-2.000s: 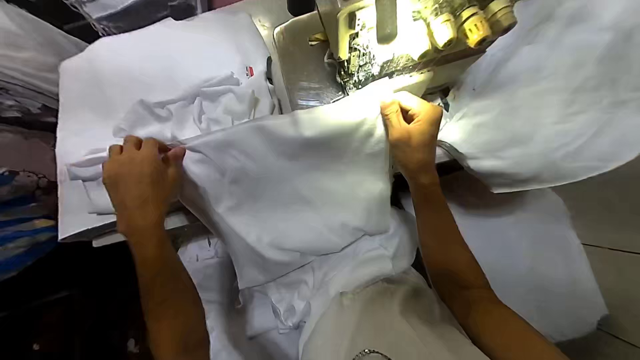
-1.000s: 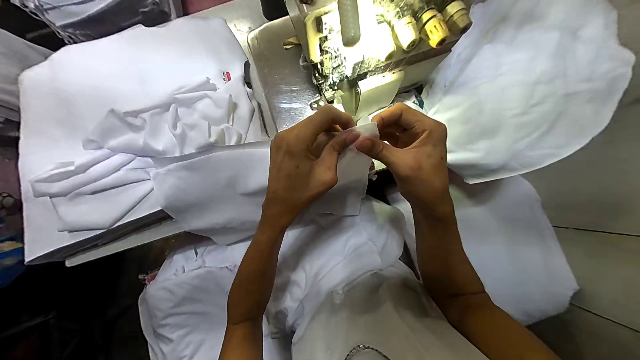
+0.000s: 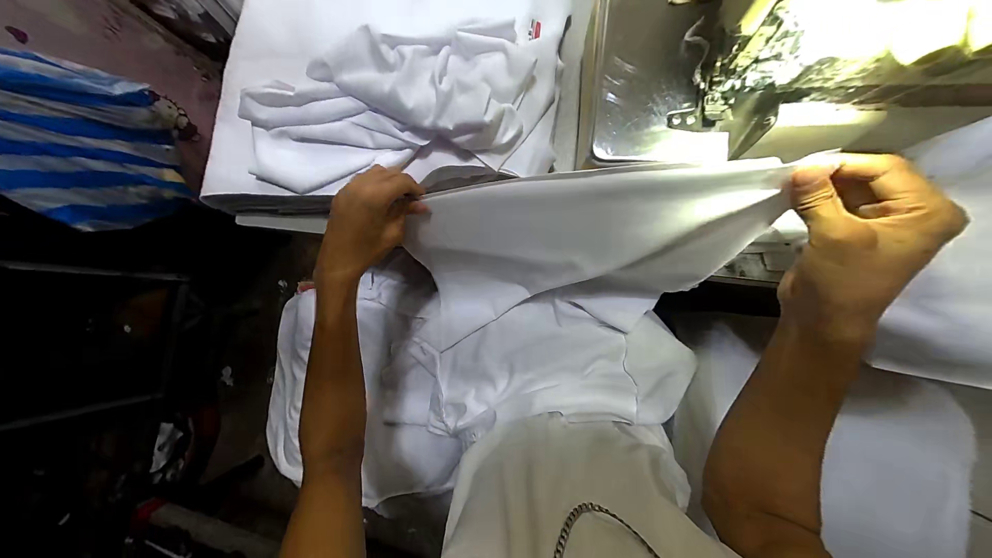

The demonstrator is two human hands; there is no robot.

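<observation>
A white fabric piece (image 3: 589,225) is stretched between my two hands in front of a lit sewing machine (image 3: 744,85). My left hand (image 3: 372,221) pinches its left end near the edge of a stack of white cloth. Thumb and fingers of my right hand (image 3: 860,225) grip the opposite corner, just in front of the machine's metal plate (image 3: 643,85). The lower part of the piece hangs over more white fabric (image 3: 535,356) on my lap.
Crumpled white fabric (image 3: 434,85) lies on the stack of white cloth (image 3: 271,39) at the upper left. A blue and white striped bag (image 3: 85,147) is at the far left. More white cloth (image 3: 938,310) hangs at the right, beside the machine.
My hands were together at the fabric's edge in front of the machine a second ago; now they are wide apart, with the cloth drawn out between them. The view has shifted.
</observation>
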